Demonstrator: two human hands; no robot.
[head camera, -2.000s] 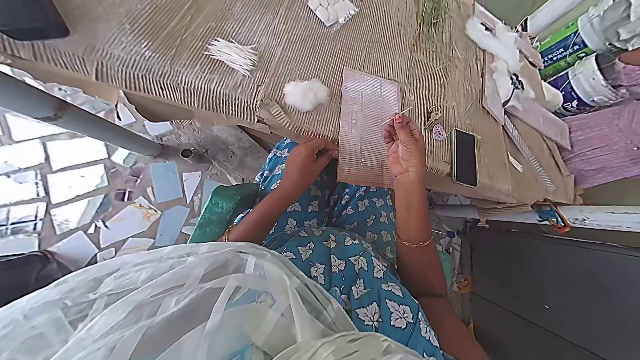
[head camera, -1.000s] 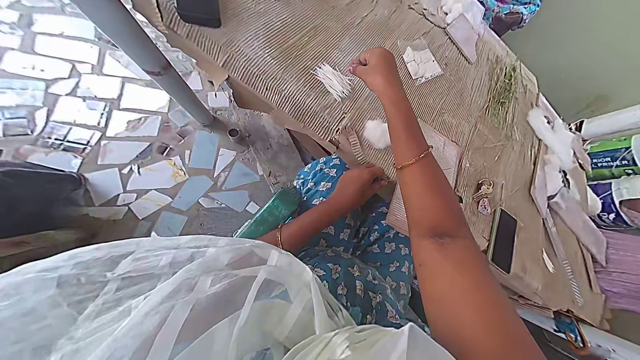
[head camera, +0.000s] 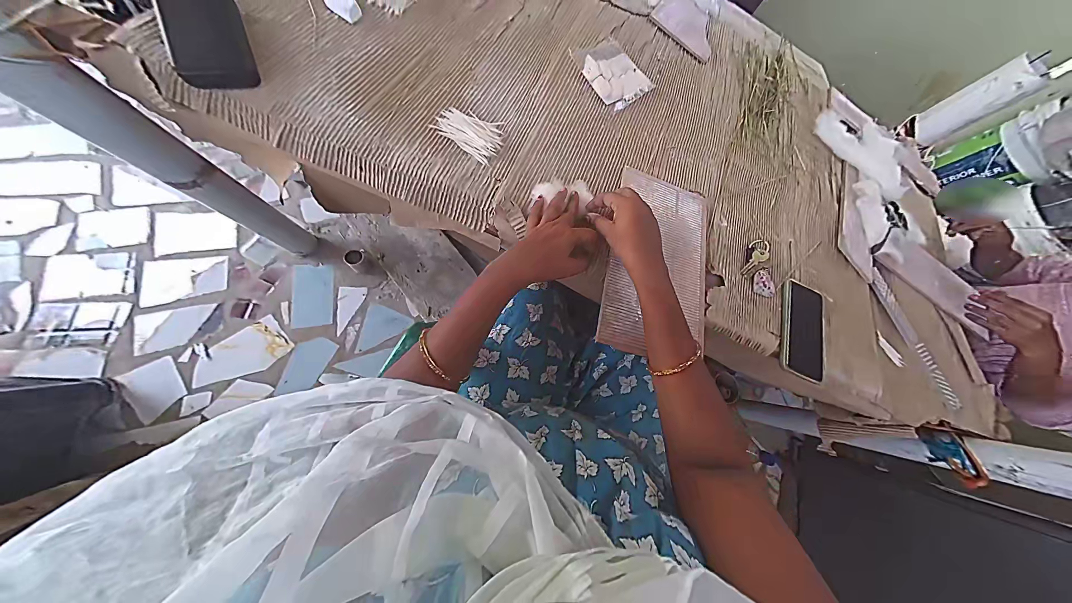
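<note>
My left hand (head camera: 553, 243) rests with its fingers on a white tuft of cotton wool (head camera: 548, 191) near the table's front edge. Beside it, my right hand (head camera: 624, 222) has thumb and fingertips pinched together at the cotton's right side; whether something thin is between them cannot be made out. Under my right wrist lies a ribbed, translucent rectangular sheet (head camera: 670, 243) that juts past the table edge. A loose pile of thin white sticks (head camera: 469, 134) lies beyond the cotton. Farther back sits a clear packet of white pieces (head camera: 615, 77).
Corrugated cardboard (head camera: 360, 92) covers the table. A phone (head camera: 802, 331) and keys (head camera: 756, 258) lie at the right, another dark object (head camera: 207, 42) at the upper left. Dried grass (head camera: 766, 92) is at the back. Another person's hands (head camera: 1013, 322) are at the right edge. A metal pole (head camera: 167, 151) stands left.
My right hand has come back from the pile of sticks to the cotton wool. My left hand has moved onto the cotton from the table edge. The other person's hands now show.
</note>
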